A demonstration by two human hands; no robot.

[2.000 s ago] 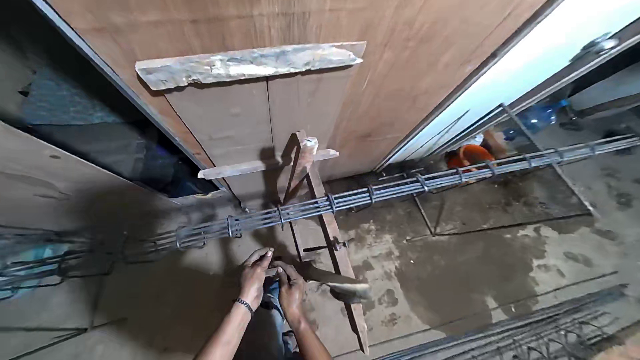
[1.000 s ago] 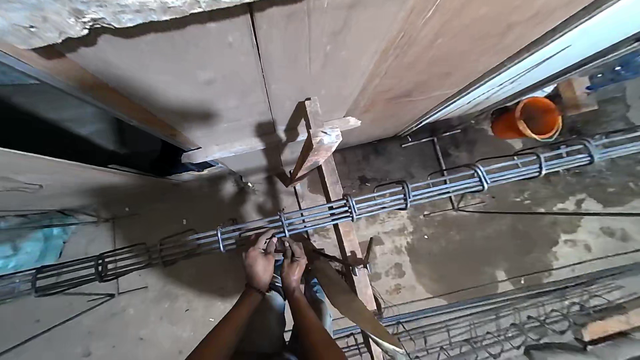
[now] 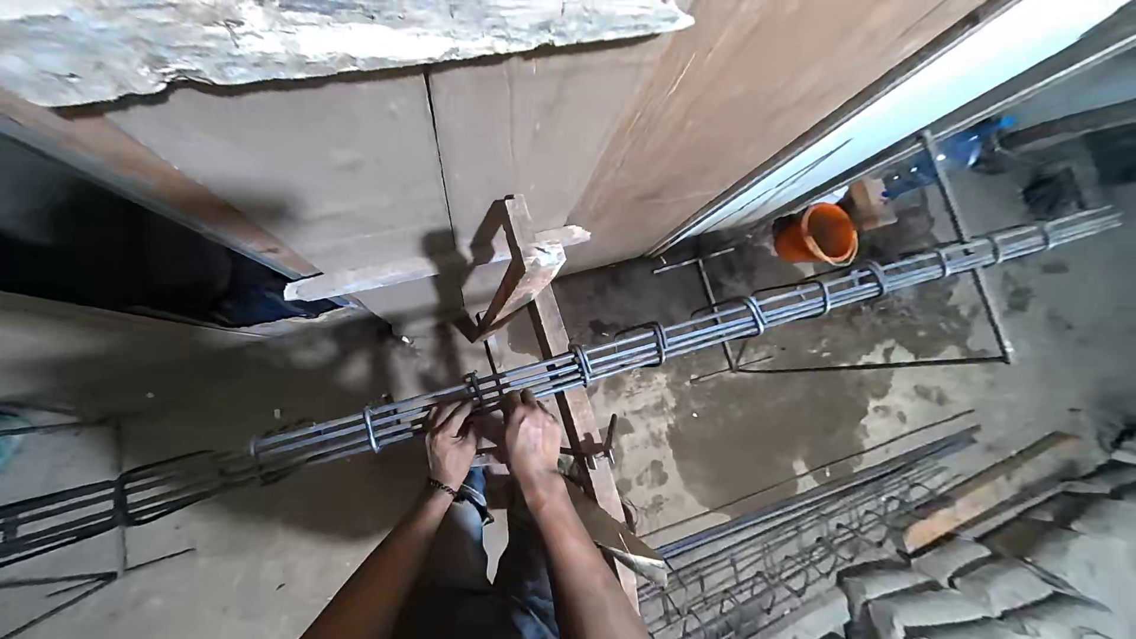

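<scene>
A long steel rebar cage (image 3: pixel 710 333) with bent stirrups crosses the view from lower left to upper right, above a wooden support beam (image 3: pixel 581 417). My left hand (image 3: pixel 451 441), a dark bracelet at its wrist, is at the near edge of the cage beside a stirrup (image 3: pixel 473 387). Close to its right, my right hand (image 3: pixel 531 435) has its fingertips at the near bars. Both hands have curled fingers; whether they grip the bars or something small cannot be told. A metal rod piece (image 3: pixel 611 437) stands up from the wooden beam, right of my right hand.
An orange bucket (image 3: pixel 816 234) stands beyond the cage at the right, near a rebar frame (image 3: pixel 992 315). More bars and stirrups (image 3: pixel 781 550) lie at lower right, beside stacked sacks (image 3: pixel 1003 577) and a plank (image 3: pixel 985 493). A plywood wall (image 3: pixel 550 133) rises ahead.
Both hands have moved forward from nearer my body to the near edge of the rebar cage. The view has shifted closer to the cage.
</scene>
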